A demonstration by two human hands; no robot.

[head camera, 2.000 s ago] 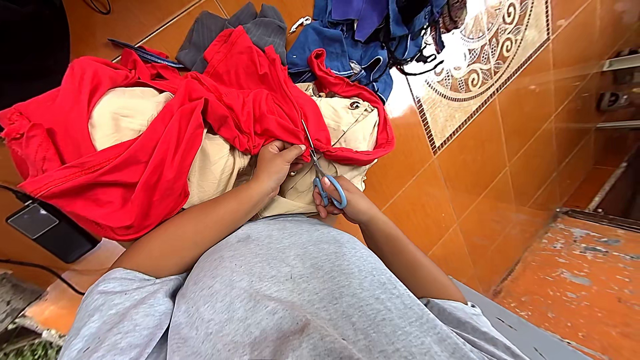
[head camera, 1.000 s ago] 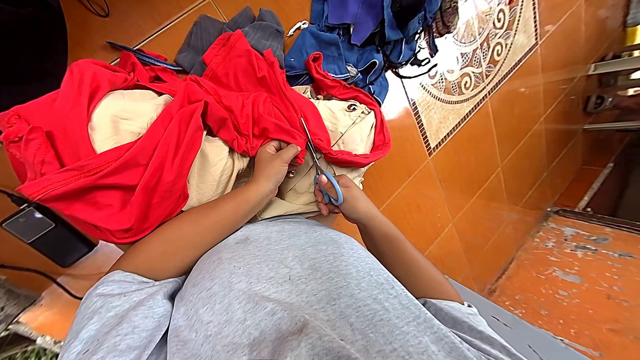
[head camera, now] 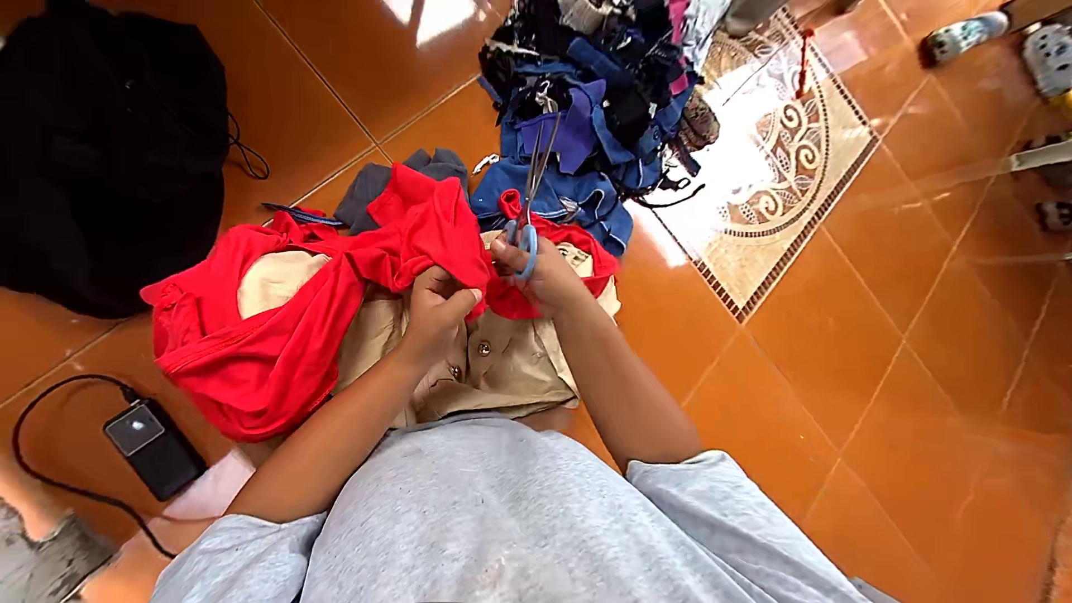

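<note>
Red cloth (head camera: pixel 251 368) lies bunched over beige garments with buttons (head camera: pixel 528 368) across my lap. My left hand (head camera: pixel 440 314) pinches an edge of the red cloth between thumb and fingers. Just right of it, my right hand (head camera: pixel 540 272) is on a pair of scissors with light blue handles (head camera: pixel 528 251). Their long metal blades point up and away from me, slightly apart, over the blue cloth. Part of the red cloth also lies behind and beneath my right hand, and I cannot tell whether its fingers touch it.
Beyond the lap are dark grey cloth (head camera: pixel 360 197), blue denim cloth (head camera: pixel 603 209) and a heap of dark scraps (head camera: pixel 620 109) on orange floor tiles. A black bag (head camera: pixel 109 159) lies at the left. A black device with a cable (head camera: pixel 155 448) is at the lower left. Footwear (head camera: pixel 967 38) shows upper right.
The scissors in my right hand have moved up, away from the red cloth's edge, and now point toward the scrap heap. The view has shifted noticeably.
</note>
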